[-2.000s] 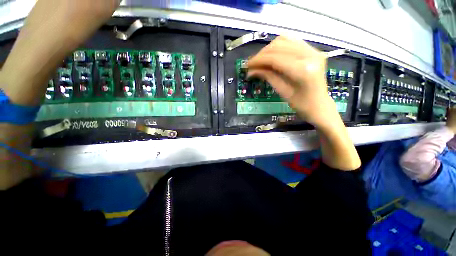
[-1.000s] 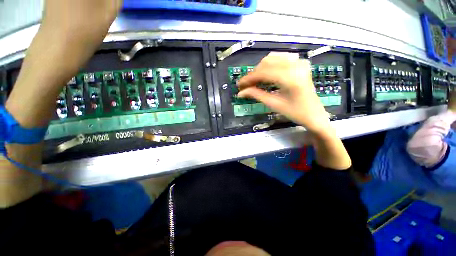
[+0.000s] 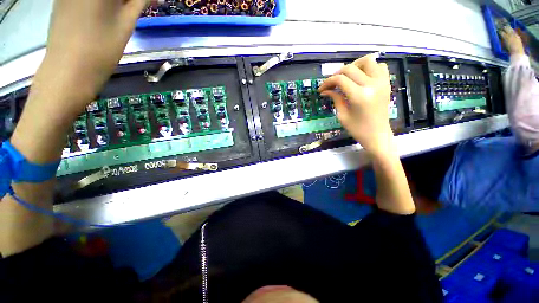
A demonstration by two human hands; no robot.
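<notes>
My right hand (image 3: 360,97) is over the middle circuit board panel (image 3: 289,127), its finger and thumb close together above the boards. Whether a small part is between them cannot be told. My left hand (image 3: 127,9) is at the top edge, partly cut off, beside the blue parts bin (image 3: 213,21) of copper-coloured rings; its fingertips are not clear. A blue wrist strap (image 3: 32,168) is on my left wrist. Another circuit board panel (image 3: 148,148) lies below my left forearm. Both panels sit in black solder pallets (image 3: 236,139).
Metal pallet clips (image 3: 275,62) stand at the pallet edges. The silvery conveyor rail (image 3: 236,183) runs along the near side. A further panel (image 3: 461,103) lies to the right. A co-worker in blue (image 3: 479,174) reaches into another blue bin (image 3: 495,29) at far right.
The view has shifted, showing more of the parts bin. My right hand has moved rightward along the middle panel, uncovering its left boards. The co-worker's hand has moved up to the far bin.
</notes>
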